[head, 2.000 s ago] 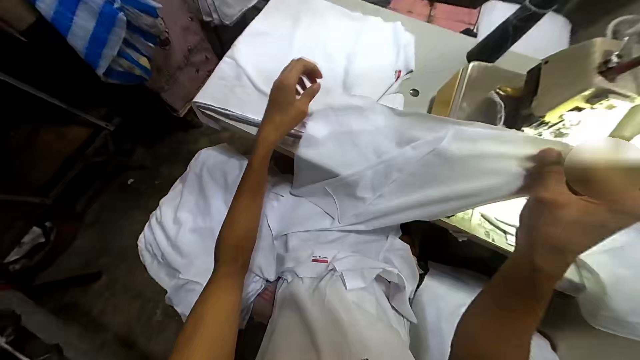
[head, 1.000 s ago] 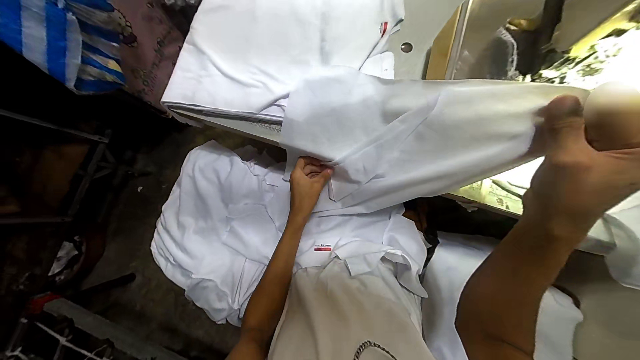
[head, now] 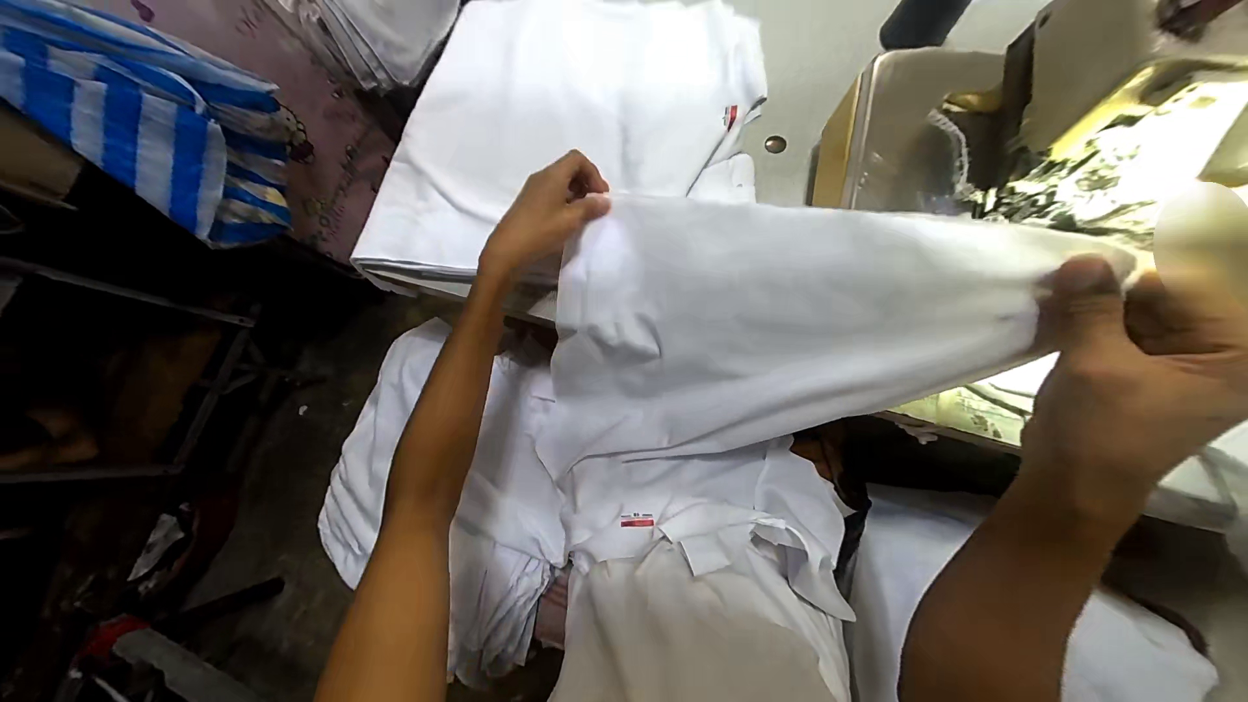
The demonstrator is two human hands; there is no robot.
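A white fabric piece (head: 799, 302) is stretched between my two hands. My left hand (head: 551, 210) pinches its upper left corner between thumb and fingers, over the front edge of the table. At the right, my right hand (head: 1121, 351) grips the other end beside the lit sewing machine (head: 1082, 107). Below the stretched piece, a white garment (head: 682, 497) with a small red and white label lies across my lap. More white cloth (head: 390, 487) hangs in a bunch to its left. Behind my left hand lies a stack of folded white garments (head: 575, 107).
The pale sewing table (head: 804, 175) spans the back. A blue and white striped bag (head: 136, 127) is at the upper left, beside pink printed material (head: 336, 175). A dark metal frame (head: 210, 390) stands at the left. More white cloth (head: 907, 556) lies at the lower right.
My left hand was open above the cloth, then low at its lower edge; now it holds the upper left corner. The piece is spread flatter. My right hand has kept its grip.
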